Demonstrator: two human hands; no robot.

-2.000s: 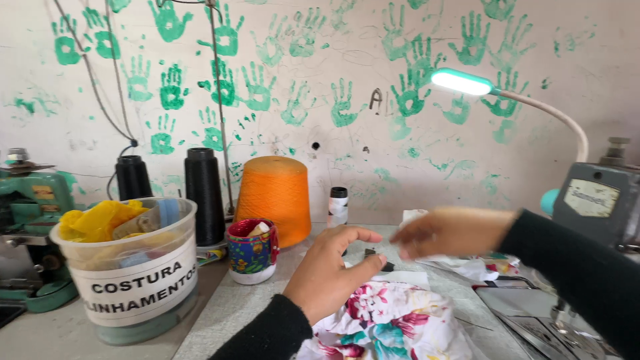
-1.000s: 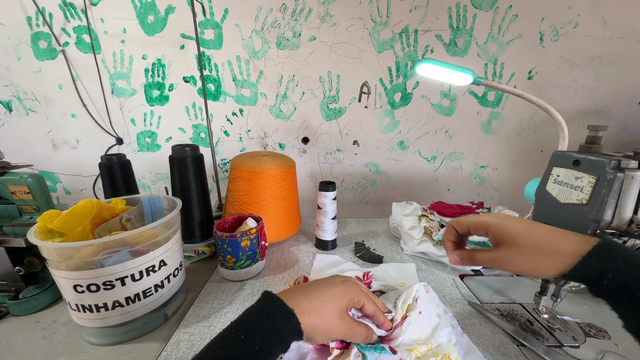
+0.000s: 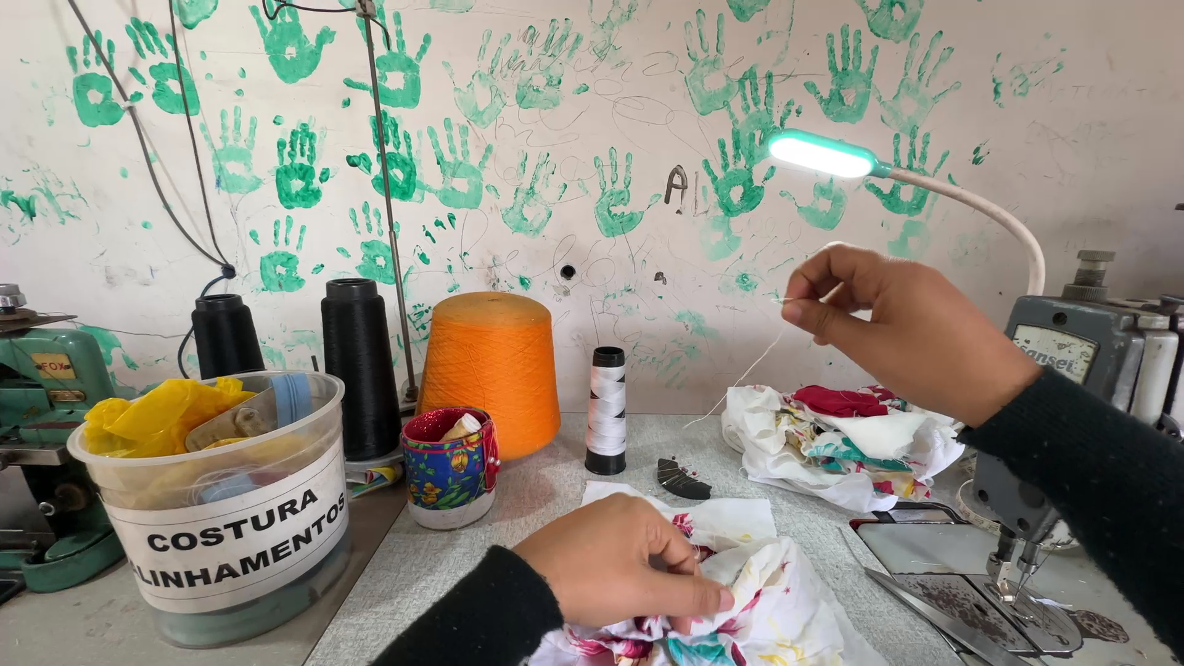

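Note:
My left hand [image 3: 629, 564] pinches a white floral-print fabric [image 3: 777, 601] bunched on the table at the lower middle. Raised at the right, my right hand [image 3: 888, 324] holds a fine white thread [image 3: 760, 356] between thumb and fingertips, its tail hanging toward the table. Whether a needle is on it is too small to tell. Behind the fabric lies a small dark piece with pins [image 3: 683, 478], and a spool of white thread [image 3: 607, 412] stands upright to its left. A heap of white, floral and red cloth [image 3: 837, 444] lies below my right hand.
A sewing machine [image 3: 1064, 370] with scissors [image 3: 943, 615] by its plate stands right, under a lit lamp [image 3: 823, 154]. At left are a labelled plastic tub [image 3: 217, 518], black thread cones [image 3: 356, 370], an orange cone [image 3: 490, 370], a fabric-covered cup [image 3: 450, 472] and a green machine [image 3: 55, 444].
My right hand has risen from near the cloth heap, and a thread now shows hanging from its fingers. My left hand remains at the floral fabric.

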